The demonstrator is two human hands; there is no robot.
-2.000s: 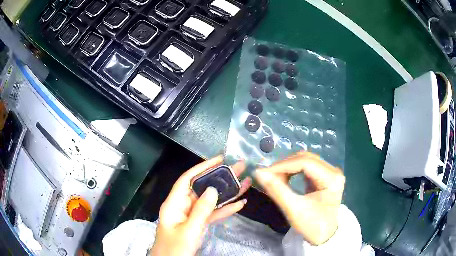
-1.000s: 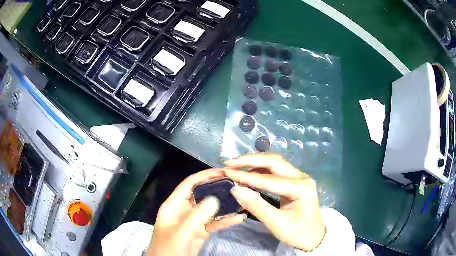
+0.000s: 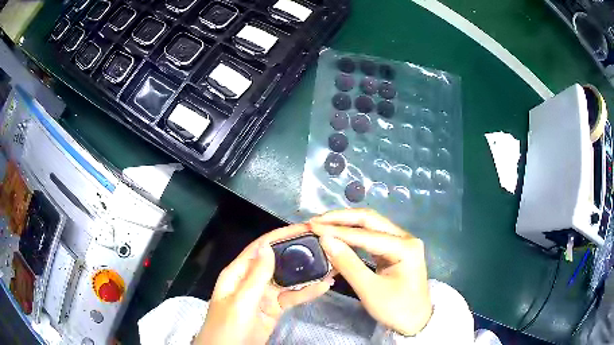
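Note:
A smartwatch case (image 3: pixel 300 261) with a dark face and silvery rim is held between both hands at the bottom centre. A round dark shape shows on its face. My left hand (image 3: pixel 259 286) holds the case along its left and lower edges. My right hand (image 3: pixel 377 269) has its thumb and fingers at the case's upper right edge. Beyond the hands, a clear carrier sheet (image 3: pixel 431 141) lies on the green mat, with several dark round discs (image 3: pixel 364 103) mostly on its left side and shiny bare spots elsewhere.
A black blister tray (image 3: pixel 222 165) with watch cases, some crossed by white strips (image 3: pixel 229 81), stands upper left. A machine with a red emergency stop button (image 3: pixel 108 287) and black fixture (image 3: pixel 42 232) is at left. A white tape dispenser (image 3: pixel 559 168) and paper scrap (image 3: pixel 503 160) are at right.
My right hand has come from beside the sheet's near edge onto the case. My left thumb has moved off the face, which now shows more fully with the round shape.

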